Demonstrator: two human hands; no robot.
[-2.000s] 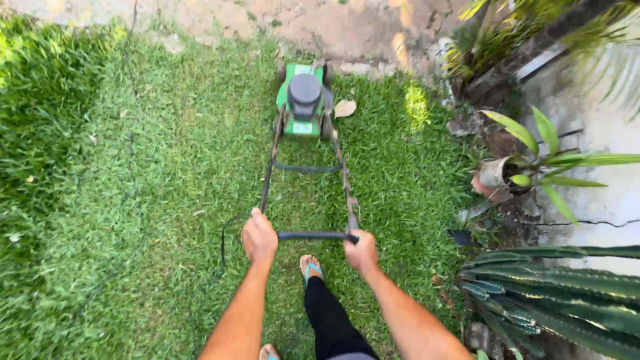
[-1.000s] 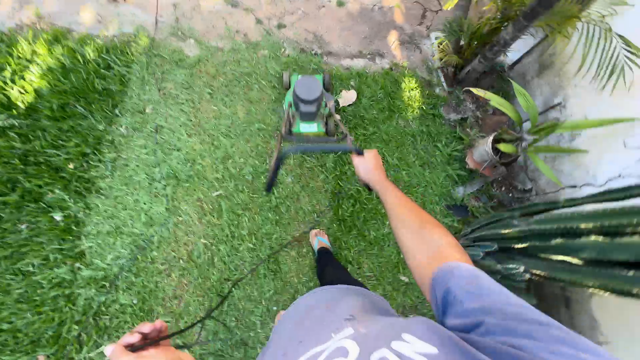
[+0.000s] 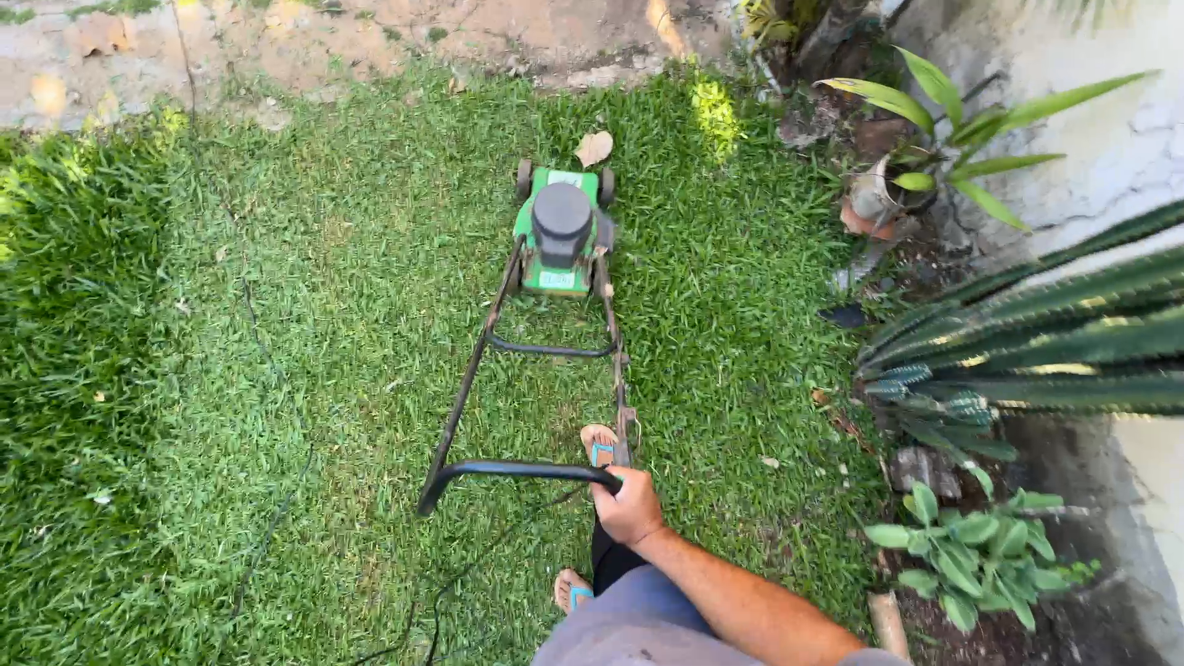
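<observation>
A green electric lawn mower (image 3: pixel 560 231) with a dark grey motor cover stands on the grass in the upper middle of the view. Its metal handle runs back toward me and ends in a black crossbar (image 3: pixel 518 469). My right hand (image 3: pixel 627 504) is closed around the right end of that bar. The bar's left end has no hand on it. My left hand is out of the frame. A dark power cord (image 3: pixel 481 555) trails over the grass from near the right side of the handle to the bottom edge.
A dry leaf (image 3: pixel 594 148) lies just beyond the mower. Along the cracked wall (image 3: pixel 1101 139) at the right are a potted plant (image 3: pixel 871 199), a large cactus (image 3: pixel 1064 342) and a leafy plant (image 3: pixel 971 550). A bare strip of ground (image 3: pixel 416 37) crosses the top. Taller grass (image 3: pixel 74 370) is at the left.
The mower is closer to me and farther from the bare strip than one second ago. My left hand, off the bar and holding the cord then, has left the view. My right hand stays on the bar.
</observation>
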